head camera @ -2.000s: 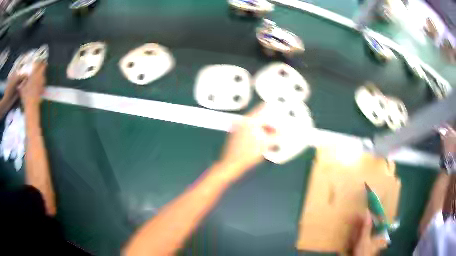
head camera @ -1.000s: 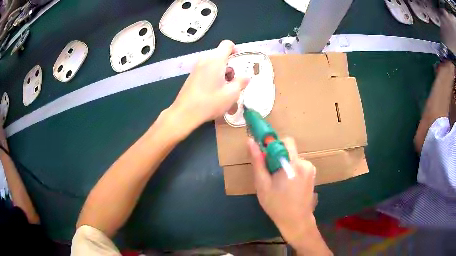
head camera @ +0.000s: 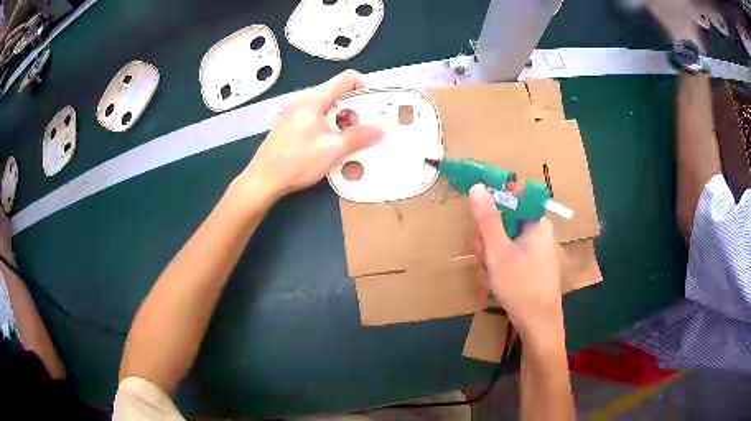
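A cream-white plastic cover (head camera: 391,156) with dark holes lies over the upper left of a brown cardboard sheet (head camera: 510,140). My left hand (head camera: 309,144) grips the cover at its left side, thumb on its face and fingers behind the edge. My right hand (head camera: 523,259) holds a green glue gun (head camera: 494,182), pointing left. Its dark nozzle is at the cover's right edge; whether it touches cannot be told. A white glue stick (head camera: 558,209) pokes from the gun's rear.
Several similar covers (head camera: 240,68) lie on the dark green belt beyond the pale rail (head camera: 193,127). A grey post (head camera: 515,37) rises from the rail. At right, a neighbour's arm (head camera: 698,148) reaches over the rail. Another arm shows at far left. A black cord (head camera: 428,404) runs below.
Since a second ago the gun has swung from the cover's lower middle to its right edge and points more leftward. The cover is turned and slightly left. The right neighbour's arm reaches farther forward.
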